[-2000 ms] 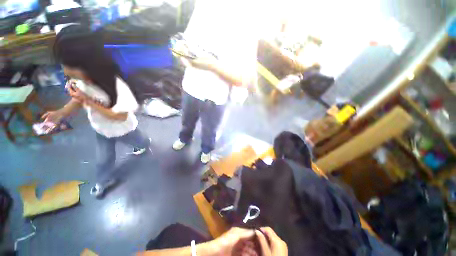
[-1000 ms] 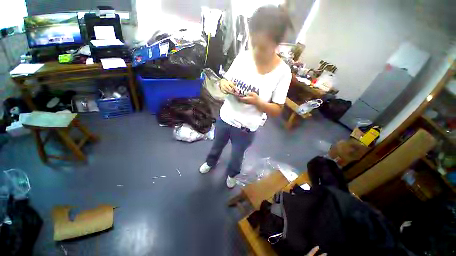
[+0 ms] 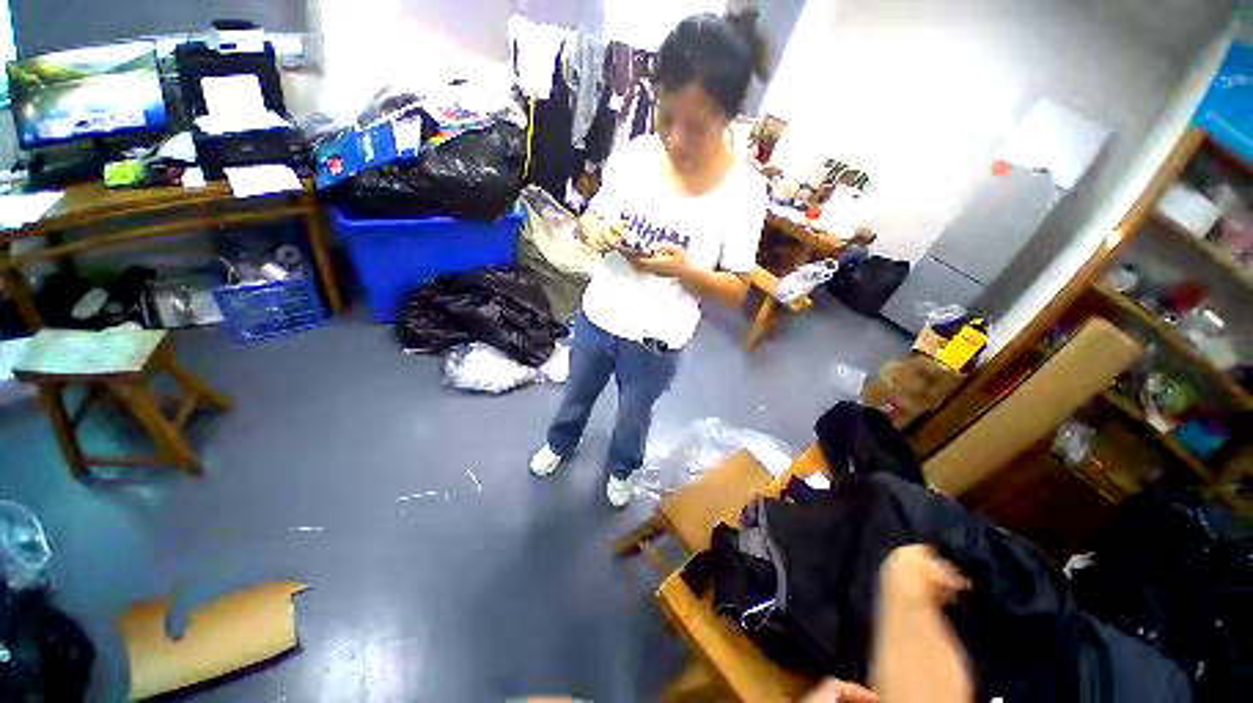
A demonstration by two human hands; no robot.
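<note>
Dark garments [image 3: 879, 549] lie in a heap over the wooden worktable [image 3: 694, 618] at the lower right. A thin white drawcord [image 3: 759, 607] loops from the dark cloth near the table's left edge. My right hand [image 3: 928, 574] is over the heap, bent and blurred, with the forearm rising from the bottom edge. Whether it grips cloth I cannot tell. My left hand [image 3: 838, 691] shows only partly at the bottom edge, beside the garments; its fingers are mostly cut off.
A person [image 3: 673, 247] in a white T-shirt stands beyond the table, holding a phone. A low wooden bench [image 3: 715, 508] adjoins the worktable. Cardboard [image 3: 213, 639] lies on the floor at left, near a wooden stool [image 3: 103, 354]. Shelves [image 3: 1168, 316] stand at right; a blue bin [image 3: 419, 254] stands behind.
The view has swung and steadied. The person nearer the left is gone from view. My hands were together by the drawcord; now they are apart, the right one over the heap.
</note>
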